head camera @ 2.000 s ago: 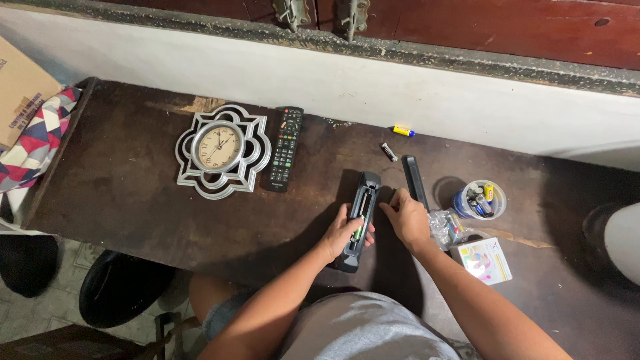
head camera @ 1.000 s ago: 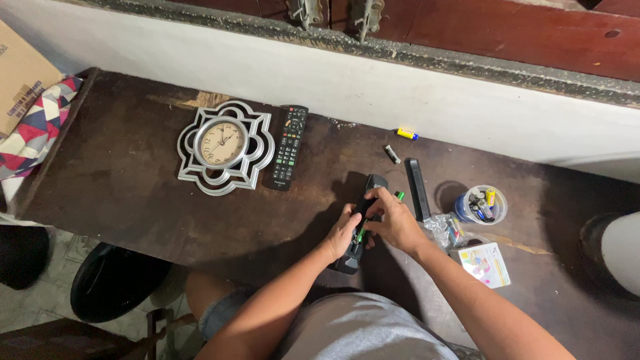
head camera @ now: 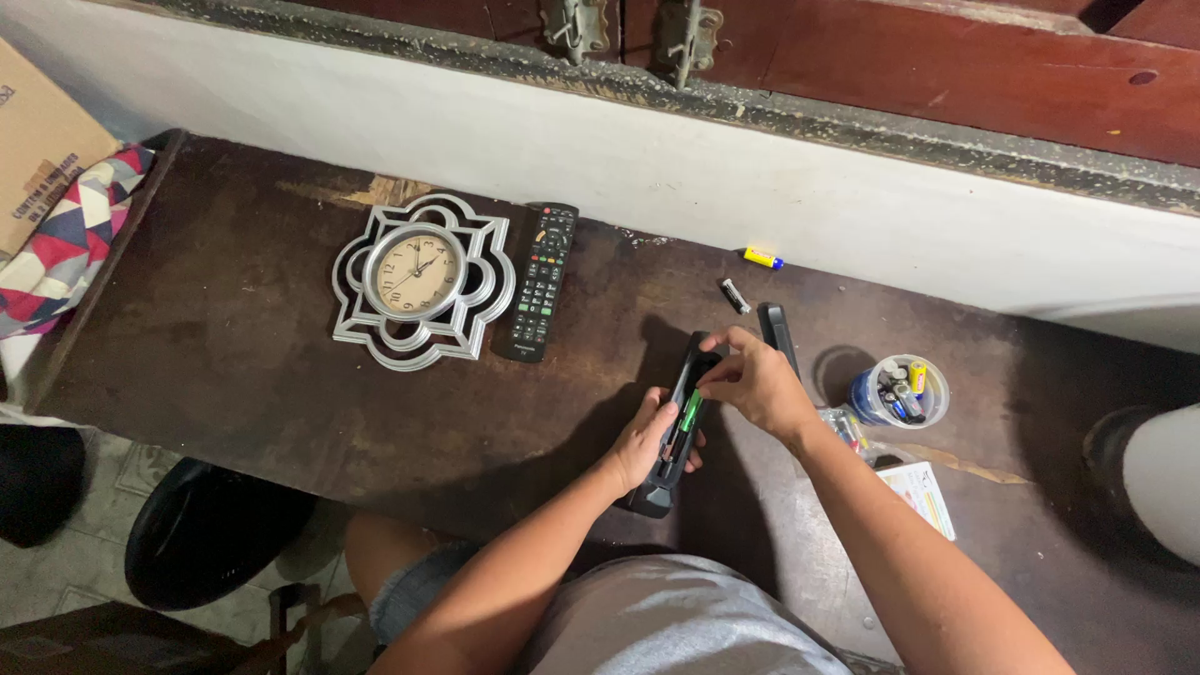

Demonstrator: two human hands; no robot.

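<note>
My left hand point(head camera: 647, 436) grips a long black device point(head camera: 656, 492) with an open battery compartment, tilted over the table. A green battery point(head camera: 692, 411) lies in the compartment, and the fingertips of my right hand point(head camera: 741, 375) are at its upper end; whether they pinch it I cannot tell. A long black cover point(head camera: 777, 337) rests just beyond my right hand. Near it are a dark battery with a silver end point(head camera: 735, 296) and a yellow battery point(head camera: 763, 258). A clear tub point(head camera: 911, 417) of mixed batteries stands to the right.
On the left of the wooden table point(head camera: 234, 309) lie a silver-framed clock point(head camera: 420, 272) and a black TV remote point(head camera: 536, 281). Plastic packaging point(head camera: 844, 427) and a printed white card point(head camera: 923, 497) are by my right forearm. A white round object point(head camera: 1162, 478) stands far right, and a white wall runs behind.
My right hand has moved from beside the black device to over its compartment. The green battery shows more plainly than two seconds ago.
</note>
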